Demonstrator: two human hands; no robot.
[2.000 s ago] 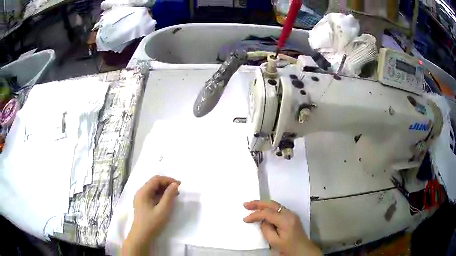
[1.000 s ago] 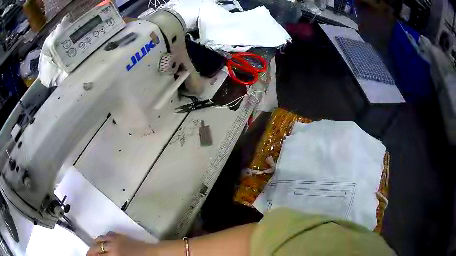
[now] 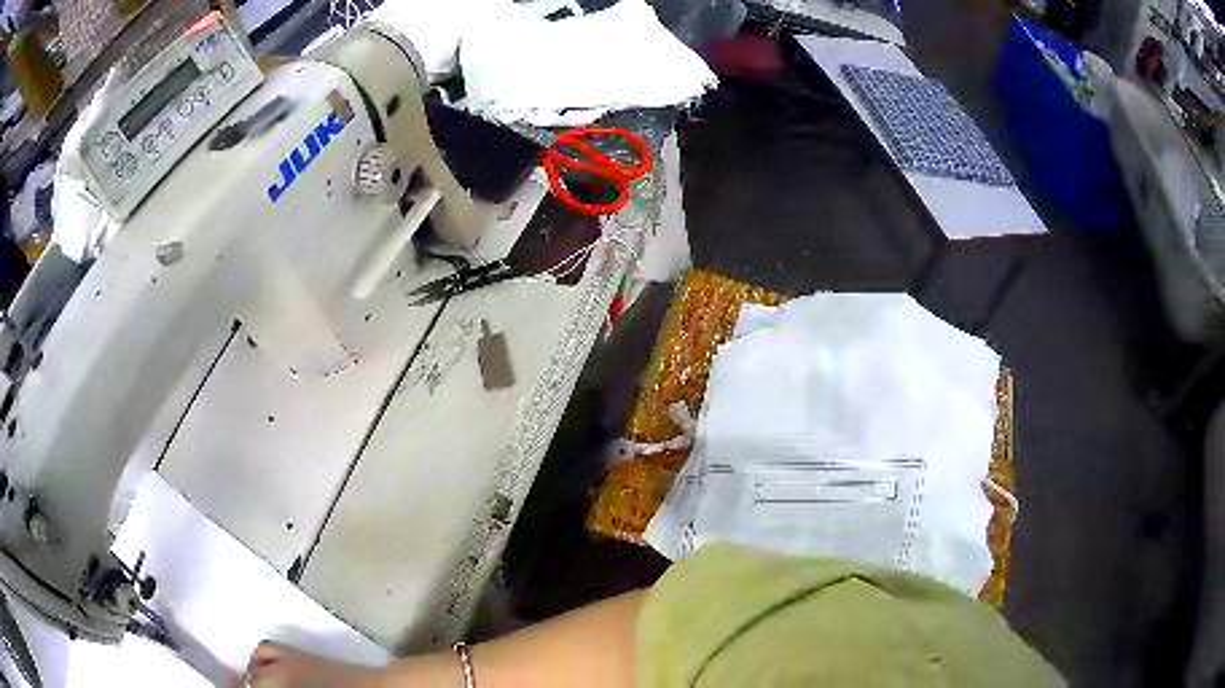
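Note:
A white fabric panel (image 3: 222,562) lies on the machine table at the lower left, beside the needle area of the JUKI sewing machine (image 3: 229,242). My right hand (image 3: 302,668) rests on or beside the fabric at the bottom edge. It is partly cut off, so its fingers and any hold cannot be made out. My left hand is out of the picture. Another white panel (image 3: 846,390) with stitched rectangular outlines lies on the orange-brown patterned seat (image 3: 672,352) at the right, partly behind my green sleeve.
Red-handled scissors (image 3: 597,171) and dark snips (image 3: 464,280) lie at the table's far end. White fabric (image 3: 578,61) is piled behind them. The control panel (image 3: 164,114) sits on the machine arm. A blue bin (image 3: 1068,121) stands at the upper right.
Over two seconds the view has swung from the needle area to the machine's right end and the seat. My left hand has left the picture; my right hand is now at its bottom edge.

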